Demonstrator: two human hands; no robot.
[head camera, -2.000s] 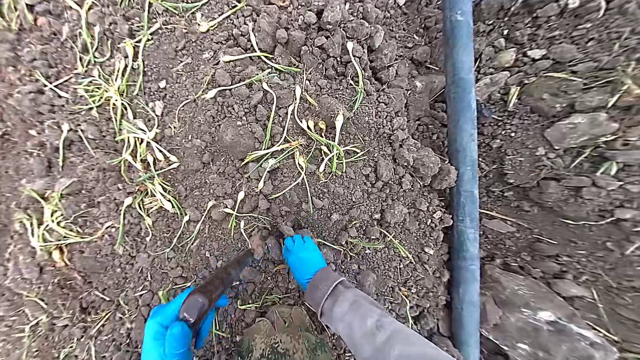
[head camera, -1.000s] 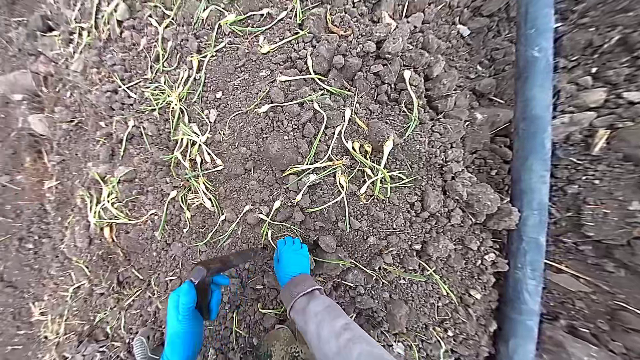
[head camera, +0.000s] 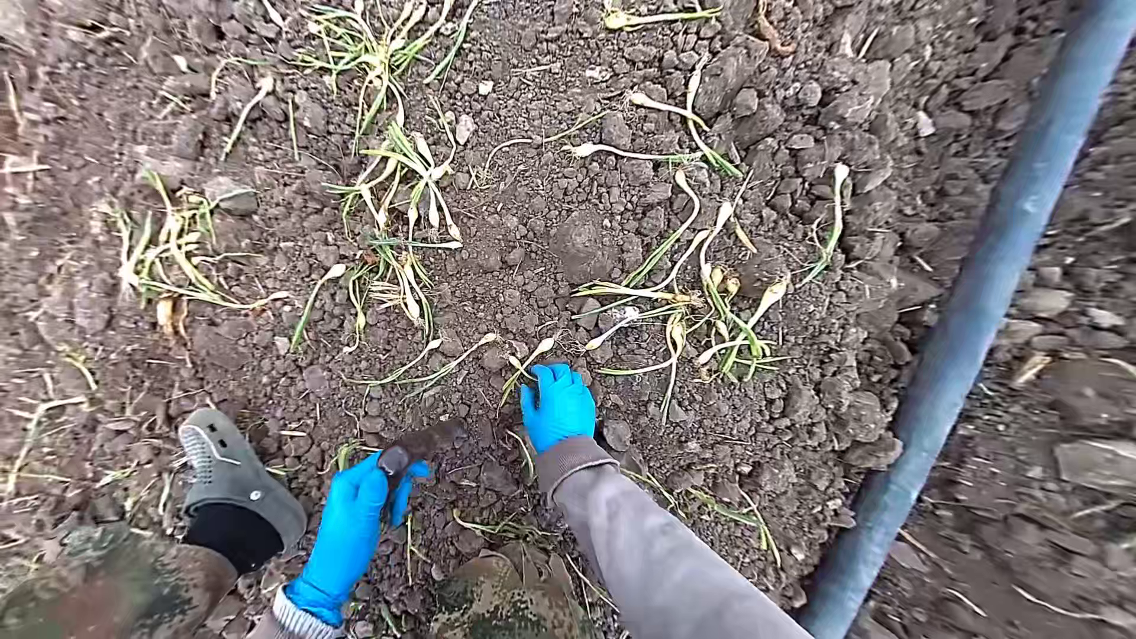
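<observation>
My left hand (head camera: 355, 524), in a blue glove, is closed around the handle of a dirt-covered hand tool (head camera: 426, 441), whose dark end points right over the soil. My right hand (head camera: 559, 406), also blue-gloved, reaches the ground at a small bulbed seedling (head camera: 532, 357); its fingertips are partly hidden, so whether they grip it cannot be told. Just left of it lie more onion-like seedlings (head camera: 453, 364). To its upper right is a loose cluster of them (head camera: 701, 311), and a longer heap of seedlings (head camera: 404, 177) lies at the upper left.
A thick grey-blue pipe (head camera: 985, 293) runs diagonally along the right side, with stony ground beyond it. My grey clog (head camera: 226, 475) rests on the soil at lower left. Another small bunch of seedlings (head camera: 173, 253) lies at far left. Clods cover the bed.
My right hand has moved from the soil beside the tool to the small bulbed seedling. My left hand still holds the tool. The view has shifted and turned.
</observation>
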